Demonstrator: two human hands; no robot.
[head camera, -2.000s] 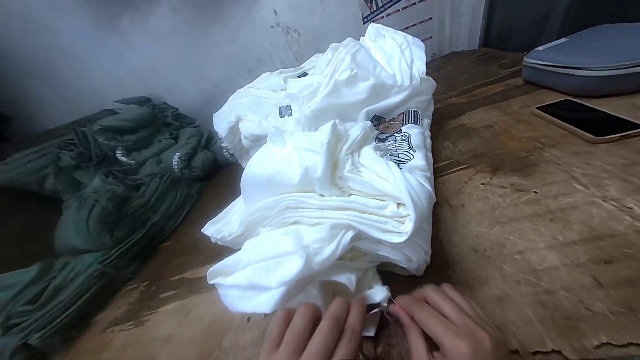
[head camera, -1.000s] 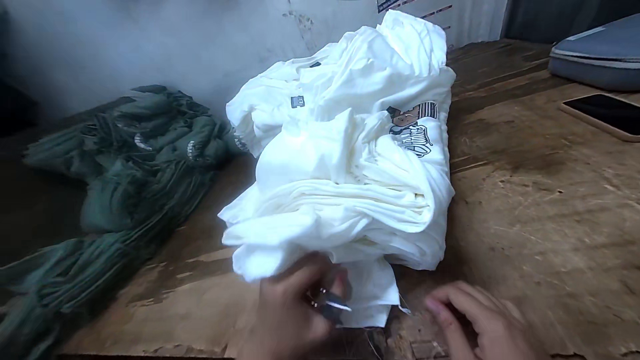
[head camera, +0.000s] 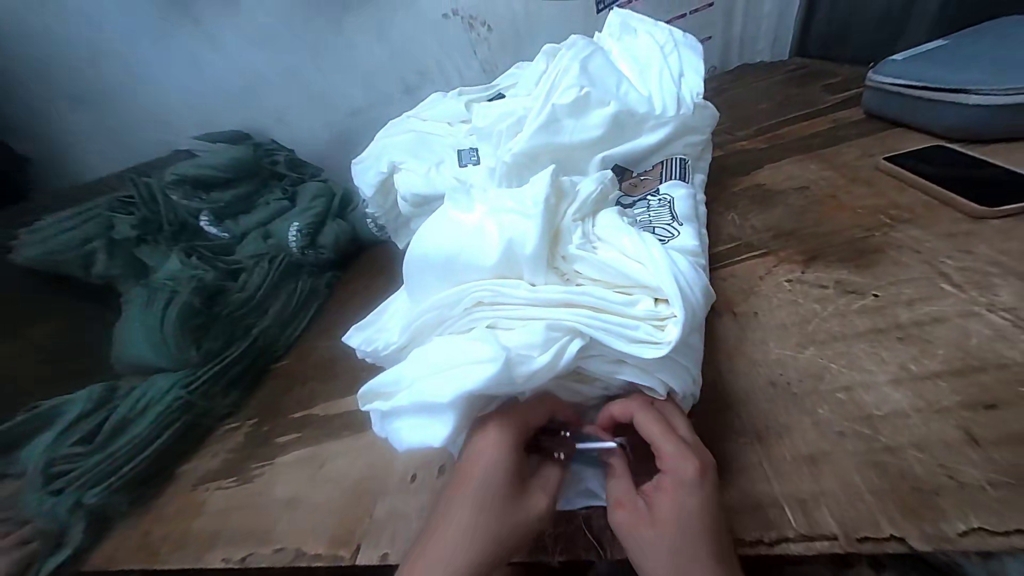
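A pile of white printed shirts (head camera: 544, 240) lies folded and bunched on the wooden table. At its near edge, my left hand (head camera: 520, 448) is closed around a small metal cutting tool (head camera: 592, 445), perhaps thread snippers, whose bright blade points right; its handle is mostly hidden by the fingers. My right hand (head camera: 660, 460) is beside the blade tip, thumb and fingers pinching near a fold of white cloth; what exactly lies between them is blurred. A white flap of cloth (head camera: 584, 484) hangs below, between both hands.
Bunched dark green garments (head camera: 232, 232) lie left of the white pile. A phone (head camera: 960, 180) rests face up on the wooden table (head camera: 864, 360) at the right, with a grey zippered case (head camera: 952, 88) behind it. A wall stands behind the pile.
One second ago my right hand was apart from the cloth, at the right; now it is close beside my left hand and the blade. The cloth flap is now largely covered by my hands.
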